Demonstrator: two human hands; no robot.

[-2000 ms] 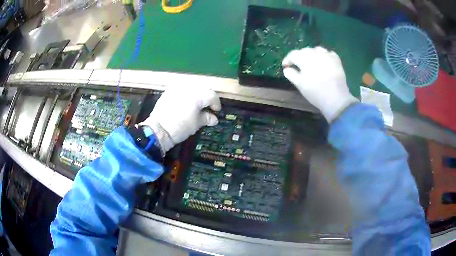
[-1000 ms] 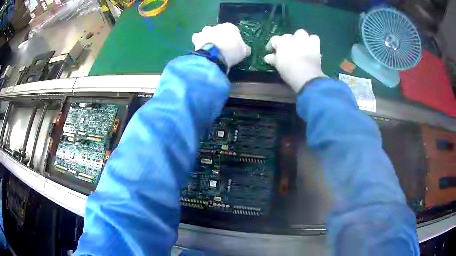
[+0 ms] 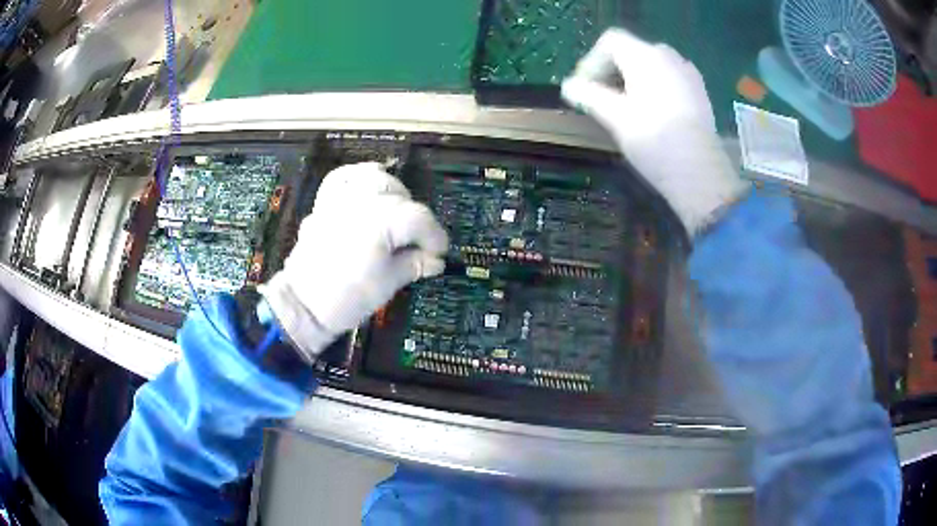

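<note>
A green populated circuit board panel [image 3: 514, 298] in two matching halves lies in a black carrier [image 3: 411, 382] on the line in front of me. My white-gloved left hand [image 3: 365, 252] is over the carrier's left side, thumb and finger pinched at the panel's left edge near the seam between the halves. My white-gloved right hand [image 3: 658, 123] is raised at the front right corner of a black tray [image 3: 529, 97] holding green strips [image 3: 534, 46]. Its thumb and finger curl together. I cannot tell whether either hand holds a small piece.
A second board panel [image 3: 205, 221] in a carrier is on the left. Conveyor rails [image 3: 432, 111] run along the line. A green mat [image 3: 360, 46], light blue fan [image 3: 837, 46], printed paper [image 3: 771, 144] and red sheet [image 3: 899, 134] are beyond. An orange-brown plate [image 3: 922, 344] is far right.
My left hand has moved from the tray back to the board panel. My right hand is at the tray's right corner, fingers curled. The view has shifted, so the tray sits higher in it.
</note>
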